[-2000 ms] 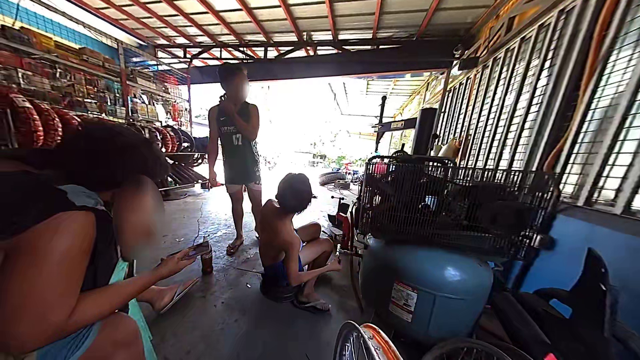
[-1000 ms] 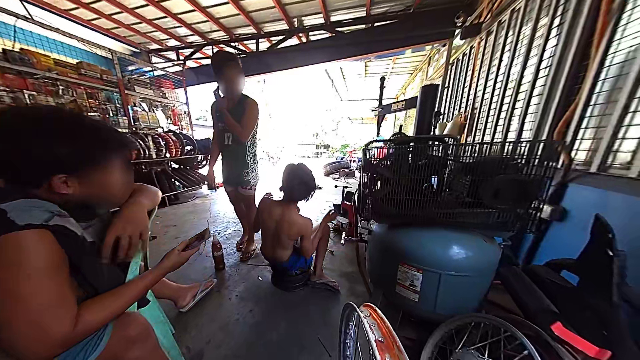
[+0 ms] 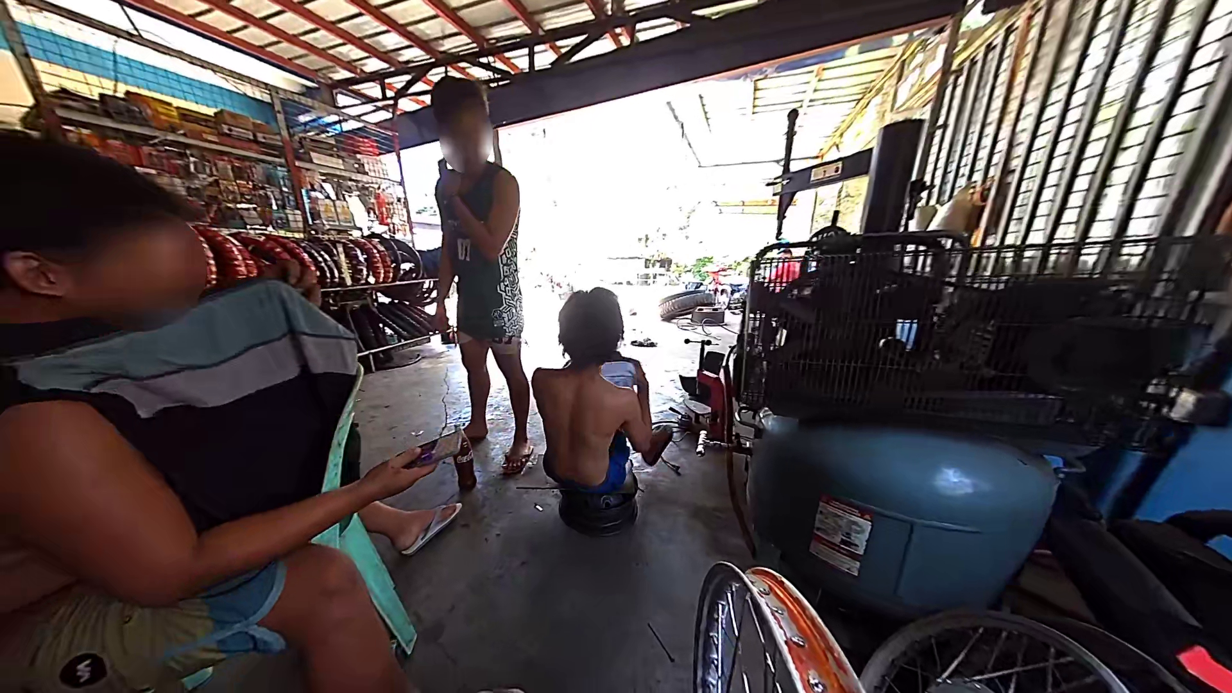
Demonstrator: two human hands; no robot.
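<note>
Neither my left hand nor my right hand shows in the head view. Nearest to me at the bottom stand a silver spoked wheel rim (image 3: 729, 626) and an orange rim (image 3: 804, 630), side by side and upright. Another spoked wheel (image 3: 991, 654) lies to their right. Behind them sits a blue air compressor tank (image 3: 905, 510) with a warning label, topped by a black wire guard (image 3: 972, 327). At the left, a seated person holds a phone (image 3: 440, 449). A shirtless person sits on a low black round seat (image 3: 599, 510), back toward me.
A bottle of dark drink (image 3: 465, 464) stands on the concrete floor (image 3: 549, 597) near a standing person in sandals. A green plastic chair (image 3: 371, 577) is at the left. Tires hang on a rack (image 3: 375, 284) below stocked shelves. A tire (image 3: 687, 304) lies farther back.
The person at the left has raised the far arm, which was lower one second ago. The shirtless person has turned to show their back. The view has shifted somewhat.
</note>
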